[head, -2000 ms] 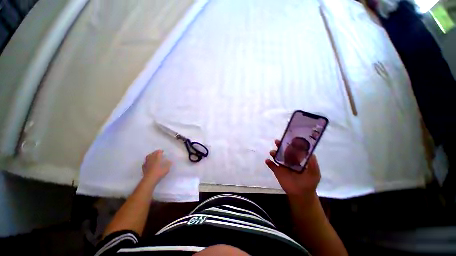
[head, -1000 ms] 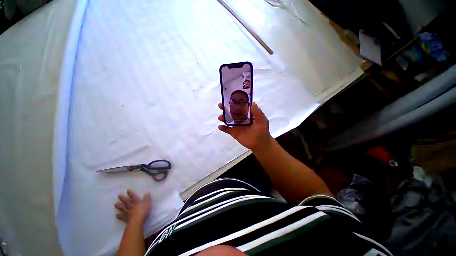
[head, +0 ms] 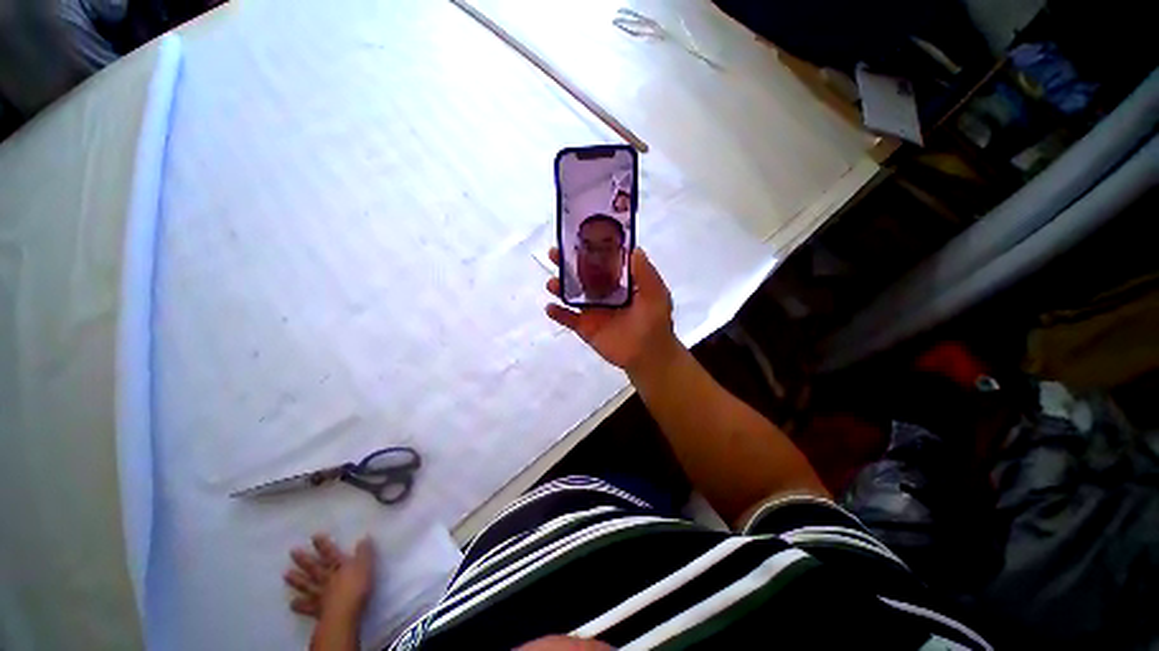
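Note:
My right hand (head: 623,318) holds a smartphone (head: 596,229) upright above the table, its lit screen showing a face on a video call. My left hand (head: 328,579) lies empty with its fingers spread on the white sheet (head: 331,293), near the table's front edge. Tailor's shears (head: 331,477) with dark loop handles lie on the sheet just beyond my left hand, blades pointing left. My left hand does not touch them.
A long narrow wooden ruler (head: 553,74) lies across the far part of the table. Pale loops, possibly second scissors (head: 638,23), lie beyond it. Cream underlay (head: 788,153) covers the far right table end, near a white page (head: 888,104). Crumpled shiny bundles (head: 1068,509) lie at lower right.
The view has turned toward the table's right end. The phone stands more upright in my right hand. My left hand's fingers have spread on the sheet.

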